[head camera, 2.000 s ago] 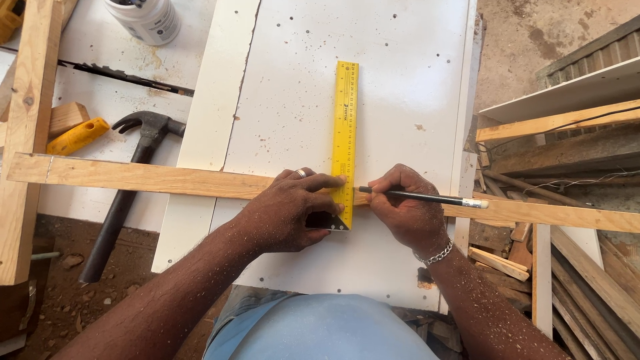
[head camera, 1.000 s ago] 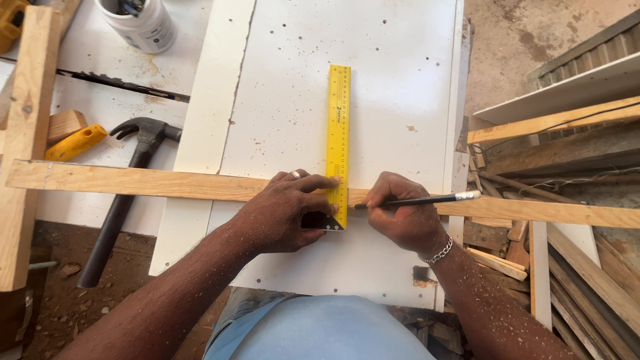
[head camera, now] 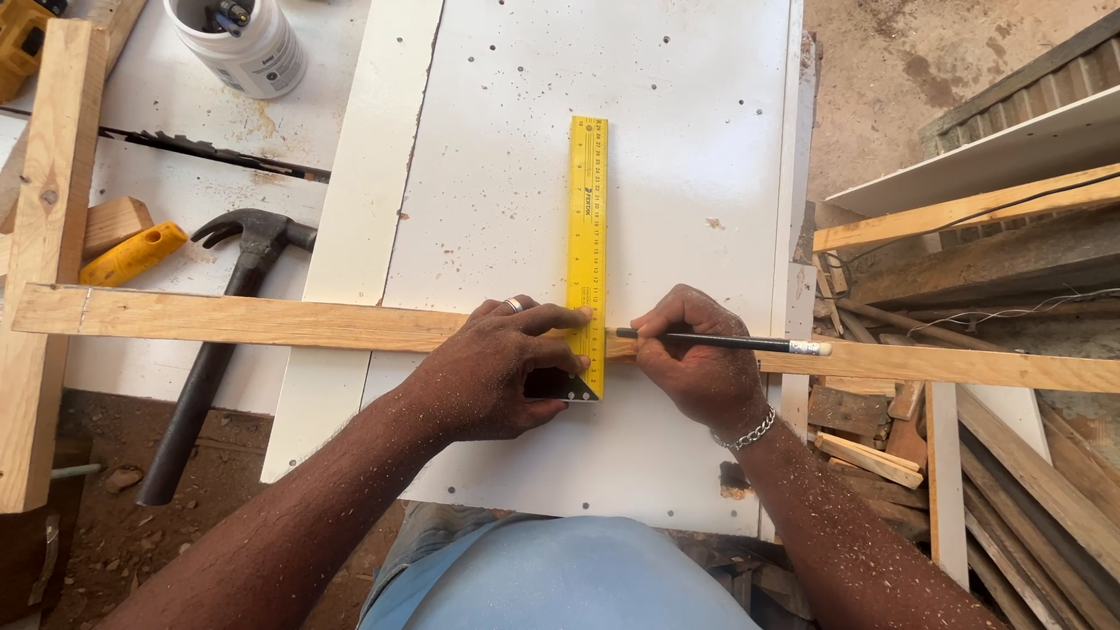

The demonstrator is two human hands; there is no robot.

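Observation:
A long wooden strip lies crosswise over a white board, with a pencil line near its left end. Across the strip lies the yellow blade of a try square, its dark stock at the strip's near edge. My left hand grips the square's stock, fingers pressed on the blade and strip. Just right of the blade, my right hand holds a black pencil with a white eraser end, its tip close to the strip beside the blade. The part of the strip beneath both hands is hidden.
A claw hammer lies at left under the strip, near a yellow handle and an upright-running wooden batten. A white tub holding pens stands at upper left. Wood offcuts and boards are piled at right.
My right hand has shifted slightly along the blade's right side, still holding the pencil. My left hand and the square stay in place on the strip.

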